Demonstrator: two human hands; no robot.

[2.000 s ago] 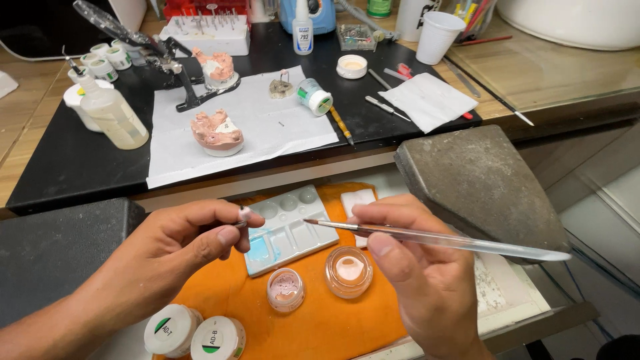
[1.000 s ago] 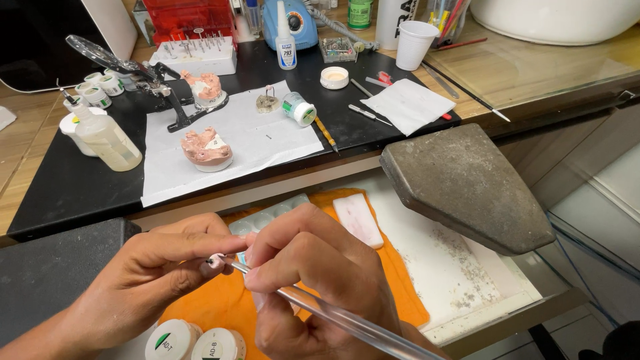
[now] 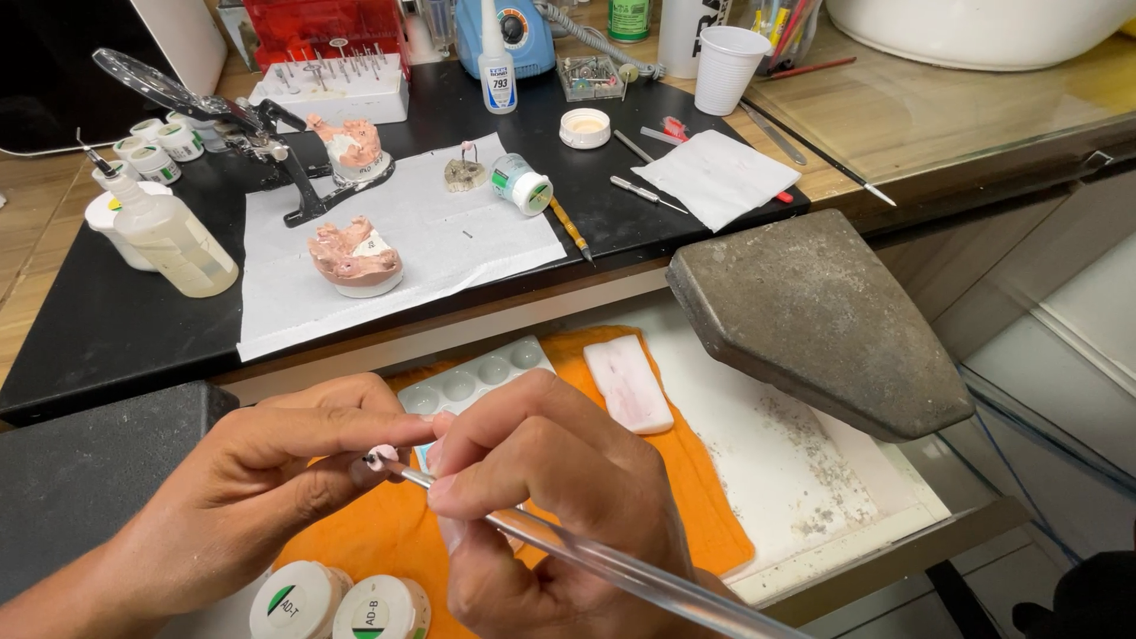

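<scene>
Between the fingertips of my left hand (image 3: pixel 302 453) is a small pinkish-white dental crown (image 3: pixel 382 457) with a dark opening. My right hand (image 3: pixel 559 488) holds a fine brush with a clear handle (image 3: pixel 612 568), its tip against the crown. Both hands meet above an orange cloth (image 3: pixel 701 497) in the drawer. Behind them lies a white mixing palette (image 3: pixel 479 377) with round wells, partly covered by my fingers. A whitish sponge pad (image 3: pixel 627 382) rests on the cloth. Two lidded jars, one left (image 3: pixel 293 603) and one right (image 3: pixel 382 612), stand near my wrists.
On the black mat, white paper (image 3: pixel 444 266) carries a dental cast (image 3: pixel 355 257), a small metal piece (image 3: pixel 464 173) and a tipped jar (image 3: pixel 522 185). An articulator (image 3: pixel 306 182) holds another cast. Armrest pads flank the drawer, left (image 3: pixel 115 479) and right (image 3: pixel 816 319). A plastic cup (image 3: pixel 728 71) stands behind.
My right hand has moved left with the brush, from apart to touching the crown. The hands now cover the two small open dishes and part of the palette seen at first.
</scene>
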